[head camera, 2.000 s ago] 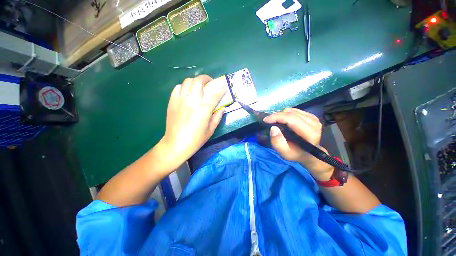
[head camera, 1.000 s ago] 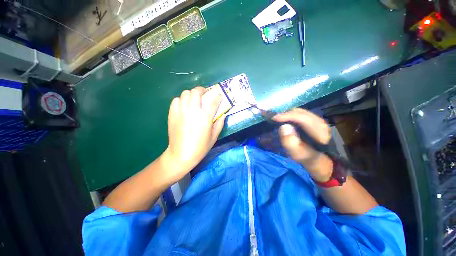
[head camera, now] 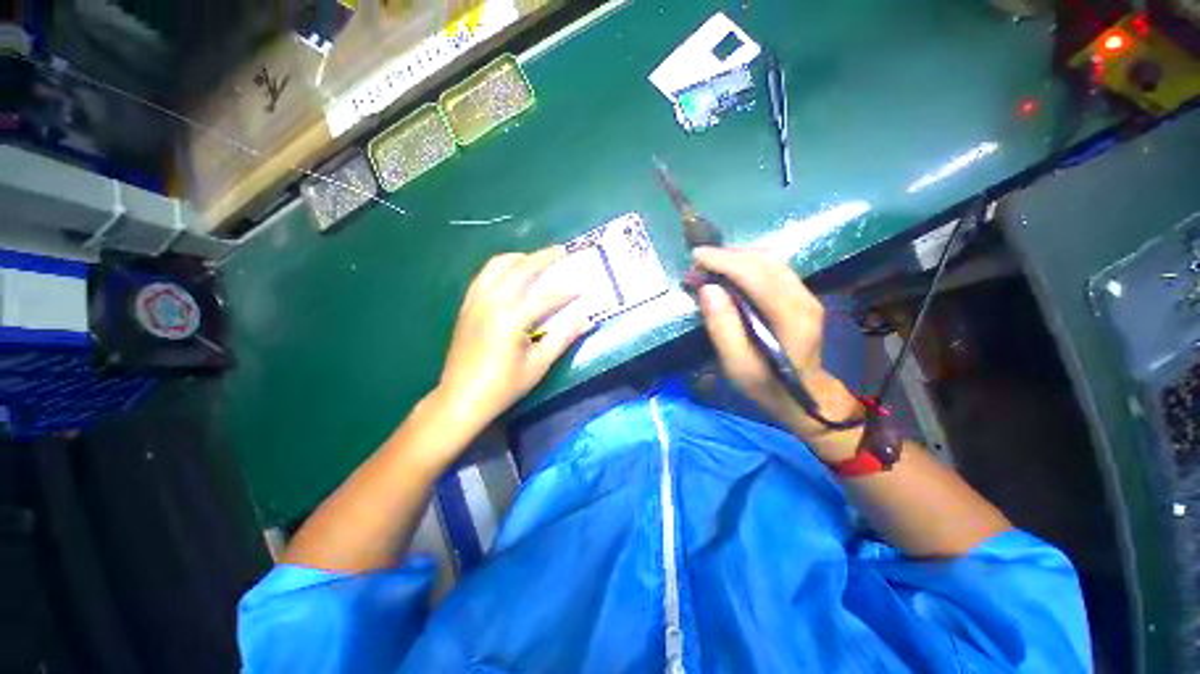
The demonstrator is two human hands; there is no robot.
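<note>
The phone body point(head camera: 629, 270) lies on the green mat with its silvery-white open back up and a dark strip across it. My left hand point(head camera: 507, 323) lies over its left end, fingers on the body. My right hand point(head camera: 770, 323) holds the soldering iron point(head camera: 704, 234) like a pen, its tip pointing up and away, off the phone, beyond its right end. The iron's black cable runs back over my right wrist. What my left fingertips cover on the phone is hidden.
Three screw trays point(head camera: 412, 148) stand by the wooden shelf. A pale strand point(head camera: 480, 221) lies beyond the phone. A white card point(head camera: 704, 53), a blue-green board point(head camera: 715, 102) and tweezers point(head camera: 780, 125) lie at the back. A fan point(head camera: 169, 312) stands left, the soldering station point(head camera: 1142, 63) far right.
The iron's tip has lifted off the phone and swung up and away. My left hand stays on the phone, its fingers slightly shifted. The whole view has shifted a little.
</note>
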